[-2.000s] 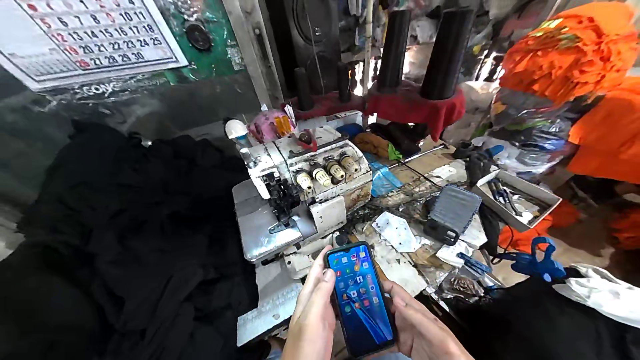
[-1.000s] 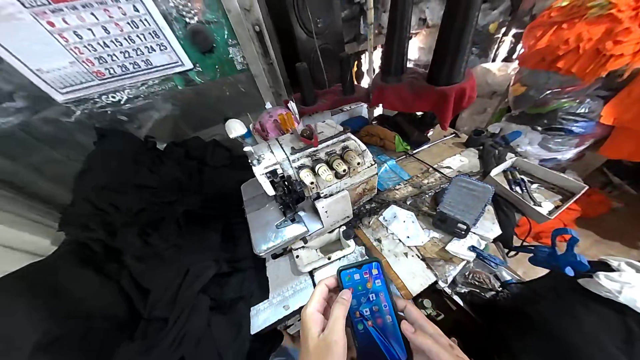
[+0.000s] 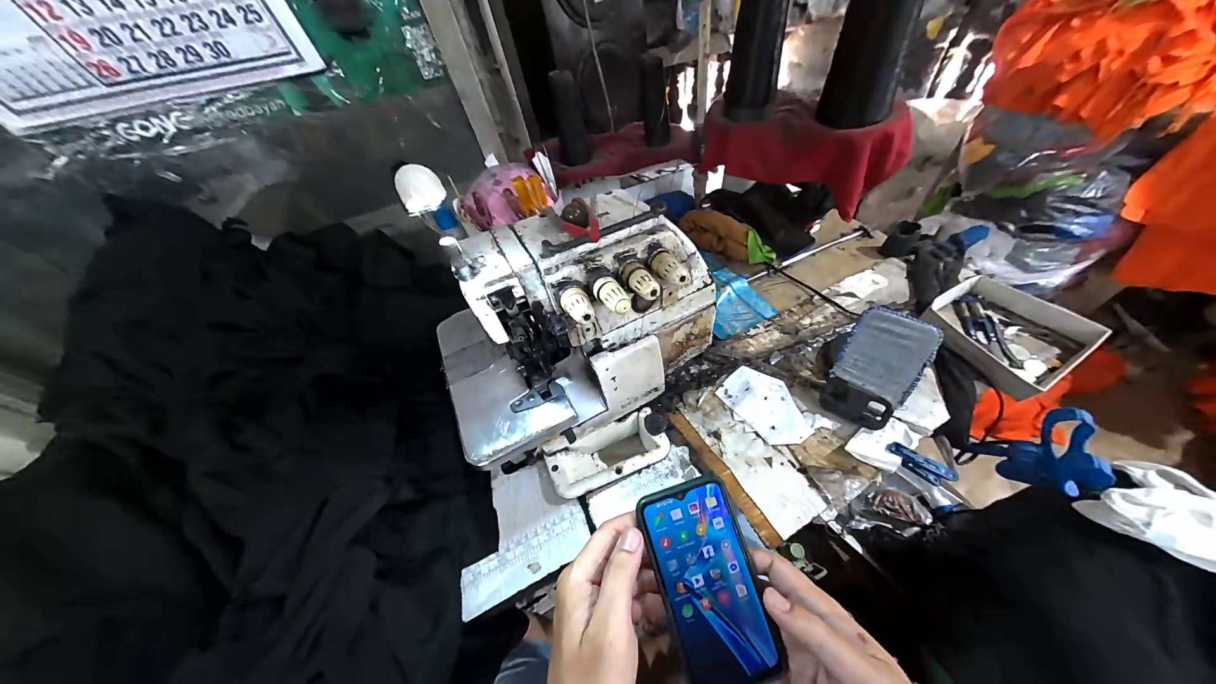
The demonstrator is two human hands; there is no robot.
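A smartphone (image 3: 711, 584) with its screen lit and app icons showing is held upright at the bottom centre. My left hand (image 3: 603, 603) grips its left edge, the thumb along the side. My right hand (image 3: 822, 617) holds the right edge, with its fingers partly behind the phone. Just beyond the phone stands a worn white overlock sewing machine (image 3: 627, 285) with a row of tension dials and a metal work plate (image 3: 513, 408). Black fabric (image 3: 285, 446) is heaped to the left of the machine.
Right of the machine lie a grey plastic case (image 3: 883, 356), a box of tools (image 3: 1021, 332), a blue clip (image 3: 921, 464) and a blue plastic holder (image 3: 1059, 456). Black thread cones (image 3: 869, 62) stand on red cloth behind. Orange fabric (image 3: 1092, 66) is piled at the upper right.
Both hands still hold the phone, which sits slightly lower in view than two seconds ago. The view has shifted a little, showing less of the wall calendar.
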